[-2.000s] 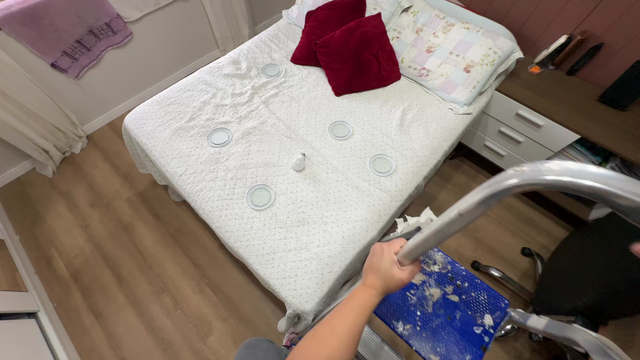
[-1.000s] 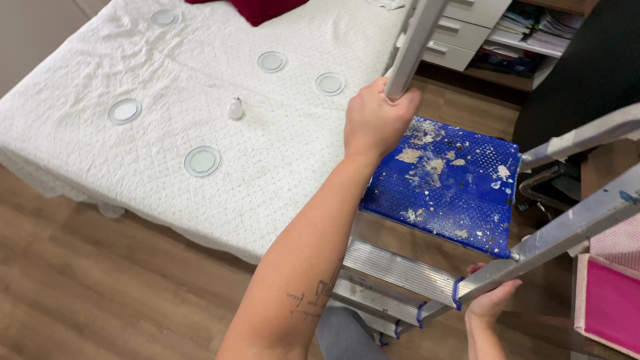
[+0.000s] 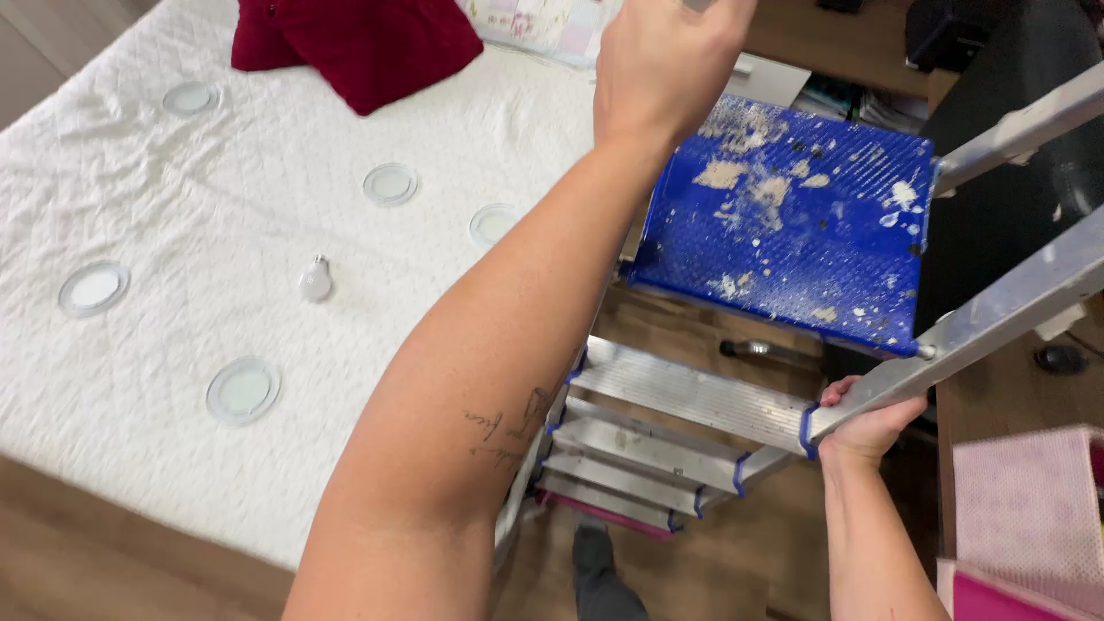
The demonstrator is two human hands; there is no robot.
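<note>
An aluminium stepladder with a blue platform [image 3: 793,216], spattered with dried paint, stands beside the bed. At the top of the view my left hand [image 3: 664,65] is closed around the ladder's upper rail, which it mostly hides. Lower right, my right hand [image 3: 871,423] grips the side rail [image 3: 1000,319] near the upper tread [image 3: 690,388]. Below, my foot [image 3: 592,543] shows near the lowest tread. On the white quilted bedspread [image 3: 345,466] lie a light bulb [image 3: 316,280] and several round lamp-like discs, one [image 3: 244,390] close to the bed's near edge and one partly behind my left arm.
Dark red cushions [image 3: 371,52] and a patchwork pillow [image 3: 552,26] rest at the bed's far end. A desk with a computer mouse [image 3: 1061,360] and a pink box [image 3: 1018,595] is at the right. Behind the ladder are a black chair back [image 3: 1026,103] and a white drawer [image 3: 768,78].
My right hand, out of clear view two seconds ago, has held the side rail since one second ago. My left hand remains on the ladder. The view has shifted closer over the ladder.
</note>
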